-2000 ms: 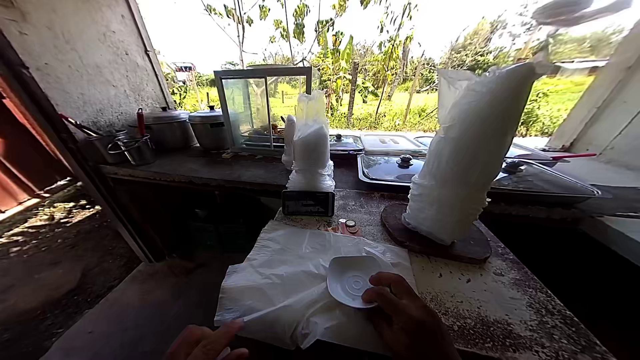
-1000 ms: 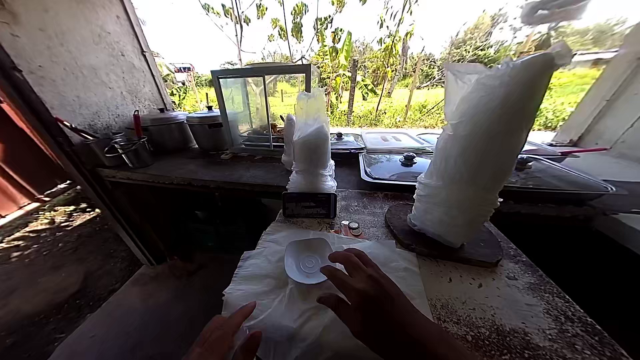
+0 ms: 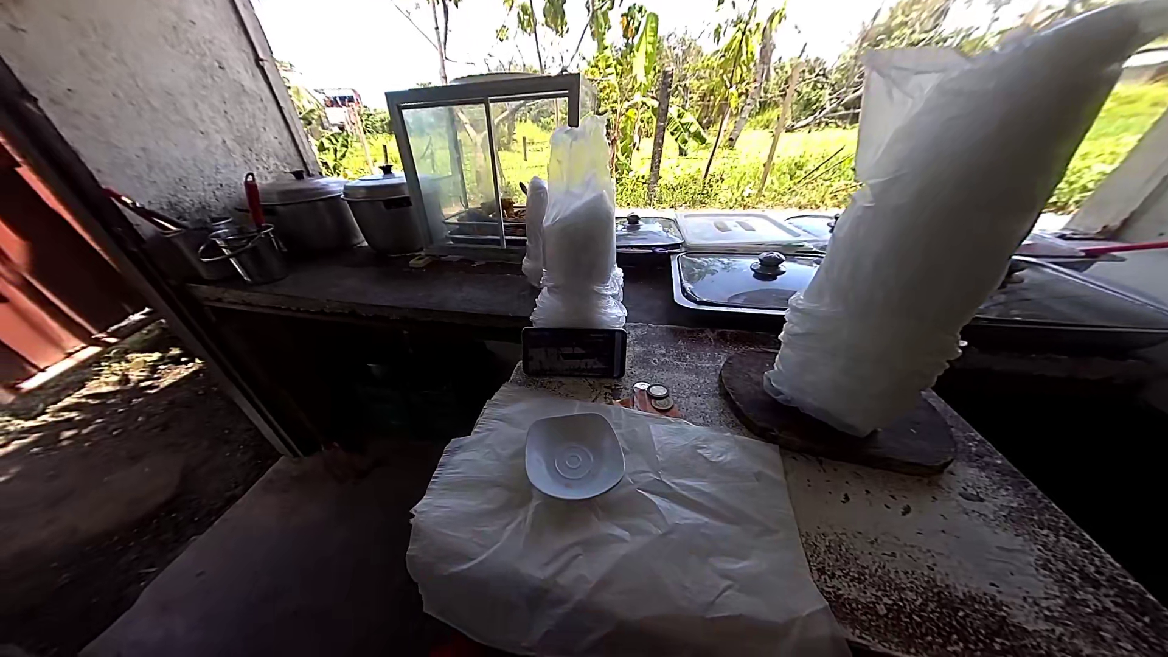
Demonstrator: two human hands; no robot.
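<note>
Neither my left hand nor my right hand is in view. A small white square dish (image 3: 575, 456) with rounded corners rests on a stack of thin white plastic sheets or bags (image 3: 693, 547) at the near end of the worn counter. Just behind the sheets a phone (image 3: 574, 352) leans upright against a white plastic-wrapped bundle (image 3: 580, 246). Coins (image 3: 658, 398) lie on something orange to the right of the phone. A tall wrapped white bundle (image 3: 922, 228) stands tilted on a dark wooden board (image 3: 922, 443) at the right.
Lidded metal pots (image 3: 306, 214) and a utensil holder (image 3: 246, 255) stand at the back left, beside a glass display case (image 3: 493, 164). Glass-lidded trays (image 3: 748, 278) line the back and right. The counter's right edge (image 3: 1049, 538) drops into a dark space.
Both hands have gone out of view. My right hand was at the dish's right edge before. The dish has moved left and away on the sheets since the earliest frame.
</note>
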